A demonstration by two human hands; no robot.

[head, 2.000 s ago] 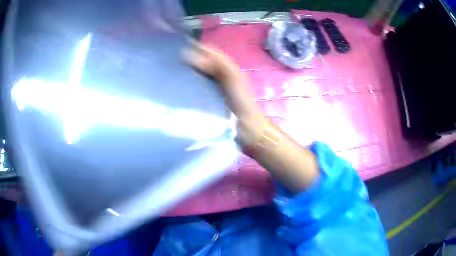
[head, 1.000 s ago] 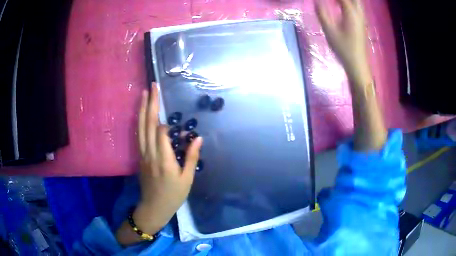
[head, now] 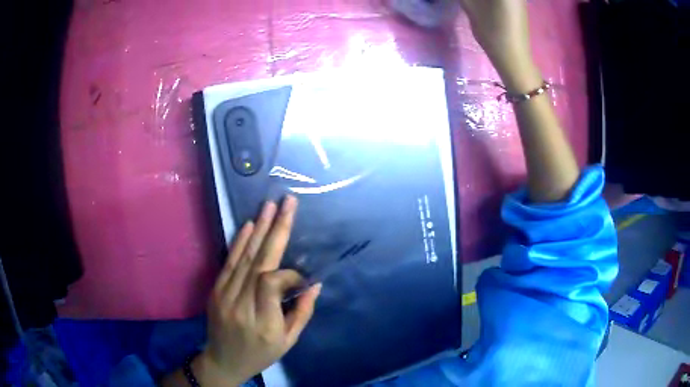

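Observation:
A grey tablet back cover (head: 355, 302) lies flat in front of me on a white sheet with a dark edge beneath. Its pill-shaped camera bump (head: 243, 140) is at the upper left, with two round seats. Clear film (head: 321, 162) on the cover shows creases and glare, and its corner is folded back beside the bump. My left hand (head: 257, 306) rests on the lower left of the cover, thumb and index finger close together; whether something is between them is unclear. My right hand (head: 492, 11) reaches to the top edge, its fingers cut off by the frame.
Pink plastic-wrapped matting (head: 128, 151) covers the bench. Dark stacks stand at the left (head: 34, 174) and right (head: 643, 106). Part of a clear bag or bowl (head: 425, 10) shows at the top edge. Blue boxes (head: 643, 306) are at the lower right, off the bench.
The loose black discs seen on the cover a second ago no longer show. The film is now folded back from the bump. My left hand sits lower; my right hand has moved up, partly out of view.

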